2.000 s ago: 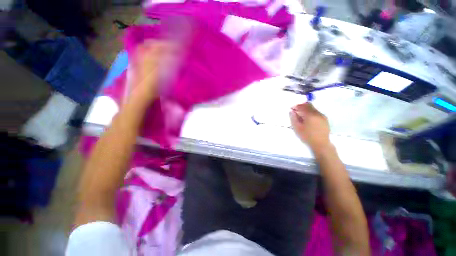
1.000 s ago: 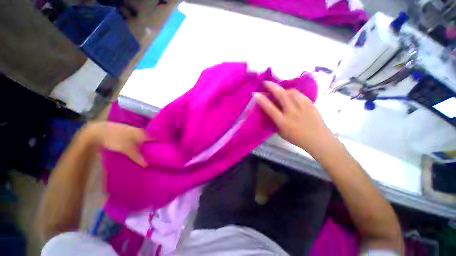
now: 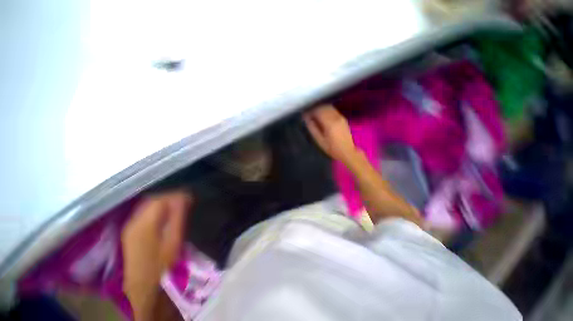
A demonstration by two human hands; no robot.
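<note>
The frame is blurred. My left hand point(image 3: 156, 233) is low at the left, just below the table edge, in front of magenta and pale fabric point(image 3: 97, 260); whether it holds any cannot be told. My right hand point(image 3: 328, 130) is below the table edge near the centre, with its fingers bent. A magenta fabric strip point(image 3: 349, 188) hangs beside my right forearm; whether my fingers hold it cannot be told. A heap of magenta and pale pieces point(image 3: 433, 131) lies to the right of my right arm.
The white table point(image 3: 251, 56) fills the upper left, its grey front edge curving across above both hands. A small dark object point(image 3: 168, 64) lies on it. Green fabric point(image 3: 510, 69) is at the upper right. My dark-clothed lap lies between the hands.
The view has swung down and right, and the sewing machine is out of view. Both hands have left the large magenta panel held over the table edge and are now lower and apart.
</note>
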